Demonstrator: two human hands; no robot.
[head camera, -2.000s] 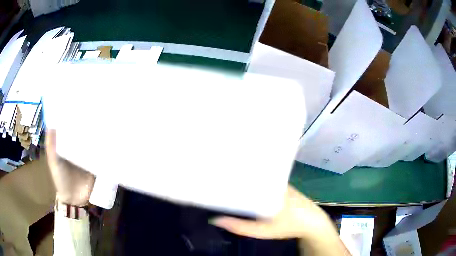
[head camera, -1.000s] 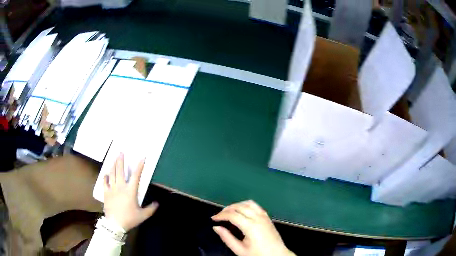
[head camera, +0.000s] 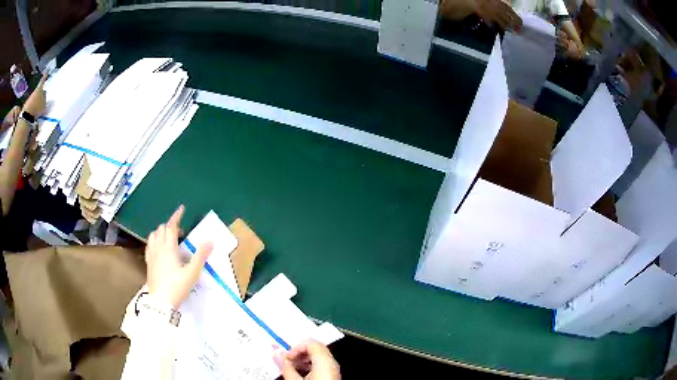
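A white box blank with a blue stripe and small grey print is tilted at the bench's near edge, its lower part cut off by the picture's bottom. Its white end panels and one brown panel point up and right. My left hand is at its upper left edge, thumb over the face near the blue stripe, index finger raised. My right hand pinches its right side at the stripe's lower end, partly cut off by the bottom edge.
Overlapping stacks of blanks lie at left, with another person's arm beside them. Erected open cartons stand at right. A white box stands on the far belt beyond the metal rail. A large brown carton is lower left.
The flat blank under my left hand has come off the bench top toward me and now shows its end panels. My right hand has moved left and down onto it. Another person's arm has appeared at left.
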